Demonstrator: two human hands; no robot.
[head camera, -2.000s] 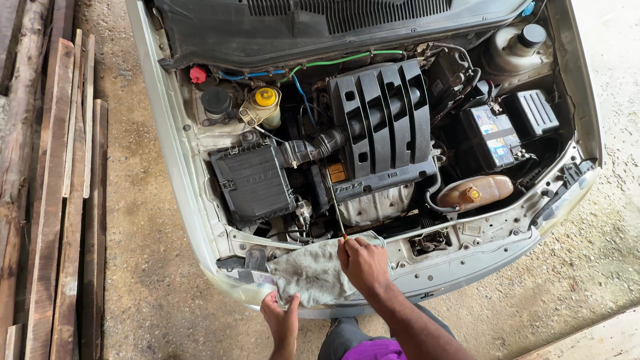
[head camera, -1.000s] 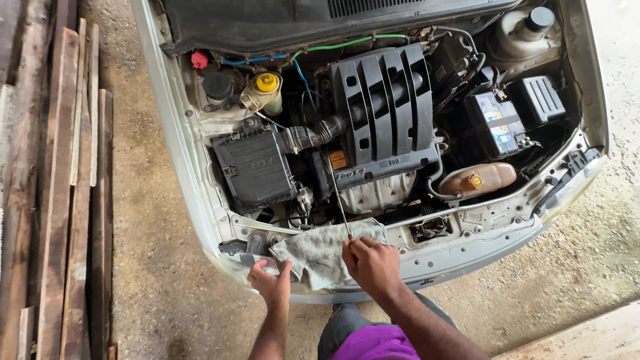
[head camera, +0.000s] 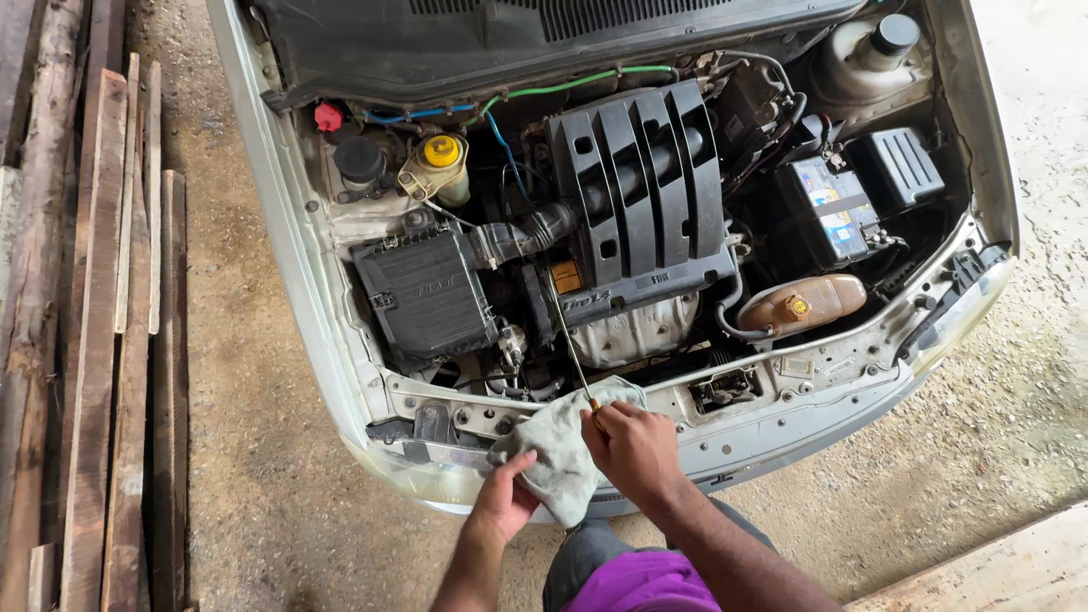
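In the open engine bay, the black plastic engine cover (head camera: 637, 187) has an orange label at its lower left. My right hand (head camera: 636, 450) grips the yellow handle of a thin metal dipstick (head camera: 568, 340), which slants up from the hand toward that label; whether its tip sits in a tube I cannot tell. A pale grey-green cloth (head camera: 557, 455) lies over the front crossmember, partly under my right hand. My left hand (head camera: 510, 497) holds the cloth's lower left edge, thumb on top and the other fingers largely hidden.
The black air filter box (head camera: 429, 293) sits left of the engine. On the right are the battery (head camera: 824, 212) and a brownish coolant tank (head camera: 803, 308). A yellow-capped reservoir (head camera: 440, 170) stands at the upper left. Wooden planks (head camera: 93, 340) lie on the ground at the far left.
My left hand, which was apart from or at the edge of the cloth a second ago, has moved right and now holds it. My right hand stays on the dipstick handle.
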